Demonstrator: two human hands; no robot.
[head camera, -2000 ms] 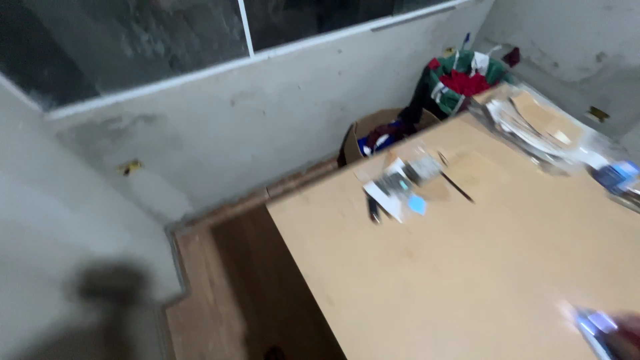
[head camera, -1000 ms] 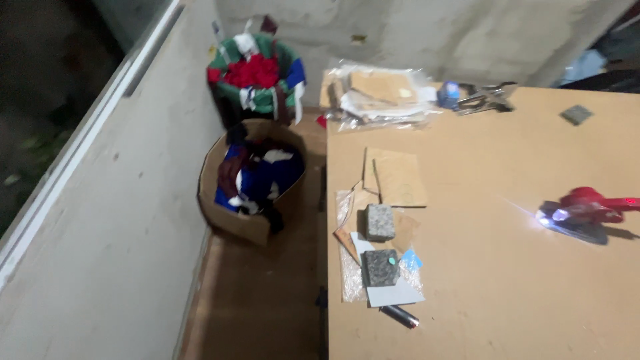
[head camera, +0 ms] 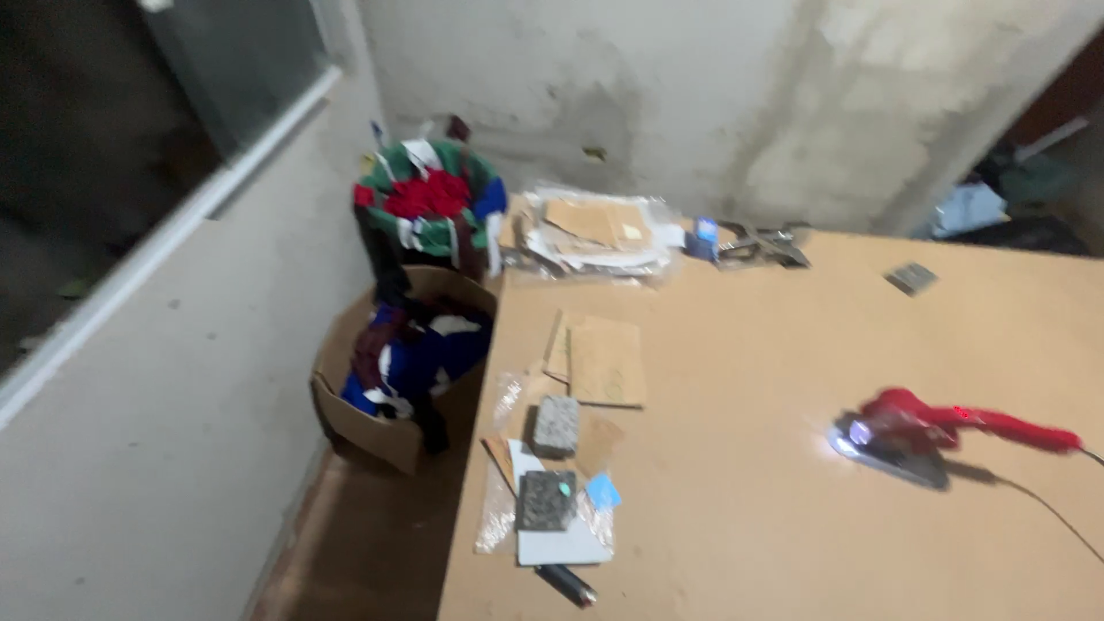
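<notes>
Neither of my hands shows in the head view. A red electric cutting tool with a lit front [head camera: 906, 435] lies on the wooden table [head camera: 742, 535], its cord running off at the right. Near the table's left edge are a light grey stone block [head camera: 556, 425] and a dark grey stone block [head camera: 547, 500], resting on plastic and paper. A blue paper piece [head camera: 603, 492] lies beside the dark block, and a black-handled tool [head camera: 566, 586] below it. Flat brown cardboard pieces [head camera: 606, 360] lie above the blocks.
At the table's far edge are a plastic-wrapped stack of papers [head camera: 599, 233], a small blue container [head camera: 703, 240], metal clamps [head camera: 763, 245] and a small grey block [head camera: 911, 278]. Left of the table stand a cardboard box of cloth [head camera: 366, 431] and a green bin of cloth scraps [head camera: 431, 237].
The view has swung strongly toward the table and its far wall. The things on the table appear to lie where they lay one second ago.
</notes>
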